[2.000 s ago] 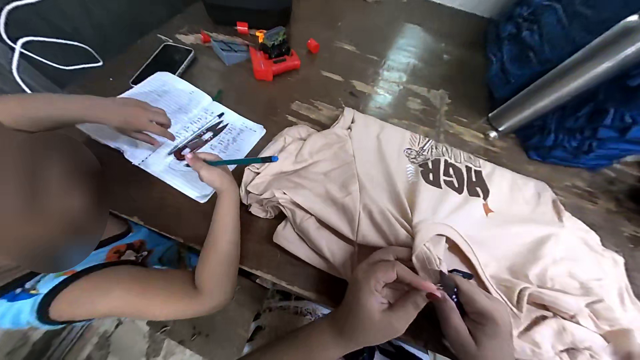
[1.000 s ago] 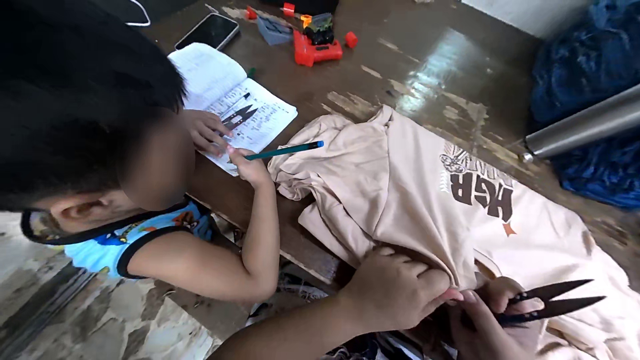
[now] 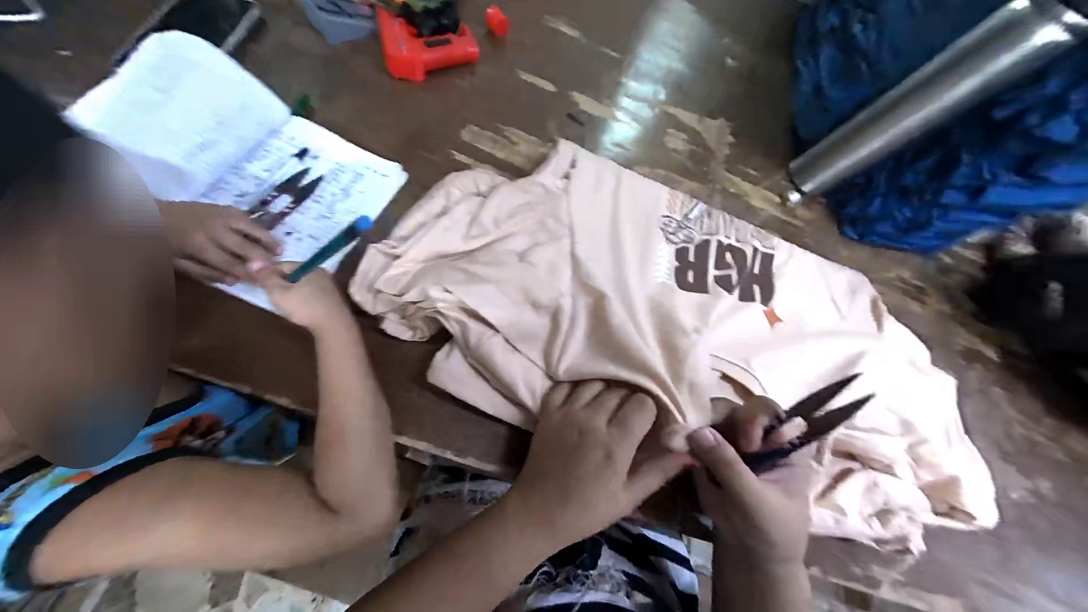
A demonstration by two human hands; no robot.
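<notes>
A beige printed T-shirt (image 3: 629, 280) lies bunched across the table's near edge. My left hand (image 3: 595, 442) grips a fold of its fabric, with thumb and fingertips pinched near the middle of the lower edge. My right hand (image 3: 756, 476) meets it there, its thumb tip against the same bit of fabric. Small dark scissors (image 3: 816, 421) are held in the right hand's fingers, their blades apart and pointing up and right over the shirt. What lies between the touching fingertips is too small to tell.
At the left a person holds a teal pen (image 3: 327, 249) over an open notebook (image 3: 340, 170). Behind are a phone (image 3: 208, 25) and a red plastic toy (image 3: 429, 47). A steel cylinder (image 3: 926, 93) rests on blue plastic (image 3: 952, 161) at the upper right. The table (image 3: 544, 102) has worn patches.
The scissors, hardly visible two seconds ago, now show with blades spread in my right hand. The other person's head has moved back from over the notebook since one second ago.
</notes>
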